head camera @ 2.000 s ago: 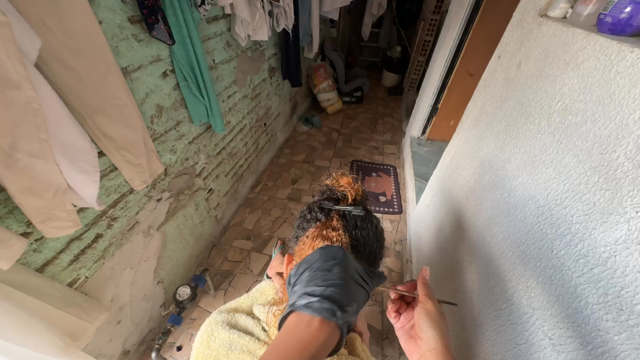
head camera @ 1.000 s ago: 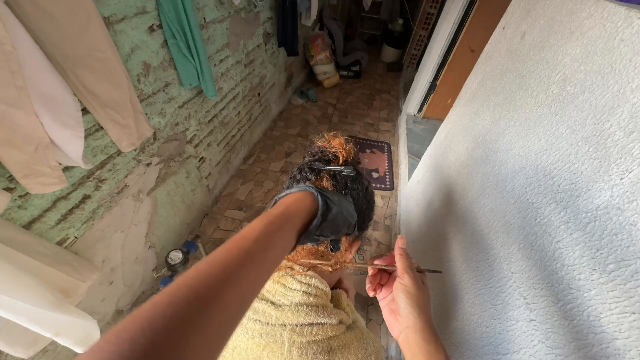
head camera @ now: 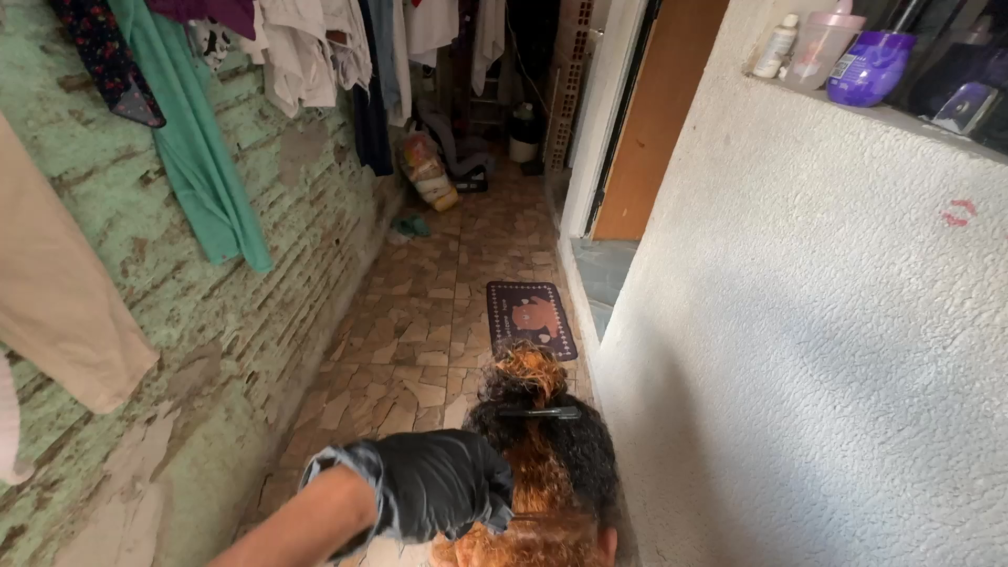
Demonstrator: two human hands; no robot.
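Note:
My left hand [head camera: 441,482], in a black glove, is at the left side of a seated person's head, its fingers curled against orange-brown hair [head camera: 543,472] at the back. Whether the fingers grip a lock of it is not clear. Darker curly hair [head camera: 591,449] lies on the right side, and a dark hair clip [head camera: 539,412] crosses below an orange-tinted topknot [head camera: 531,370]. A thin, blurred brown stick [head camera: 551,517] seems to lie across the lower hair. My right hand is out of the frame.
A rough white wall [head camera: 787,315] closes in on the right, with a ledge of bottles and a purple container [head camera: 870,69] above. Clothes, including a green garment [head camera: 193,173], hang along the peeling green wall [head camera: 315,205]. A doormat [head camera: 531,319] lies on the tiled floor ahead.
My right hand, earlier holding a thin stick at the right of the hair, has left the view. My gloved left hand has moved to the left side of the head. The view has tilted up.

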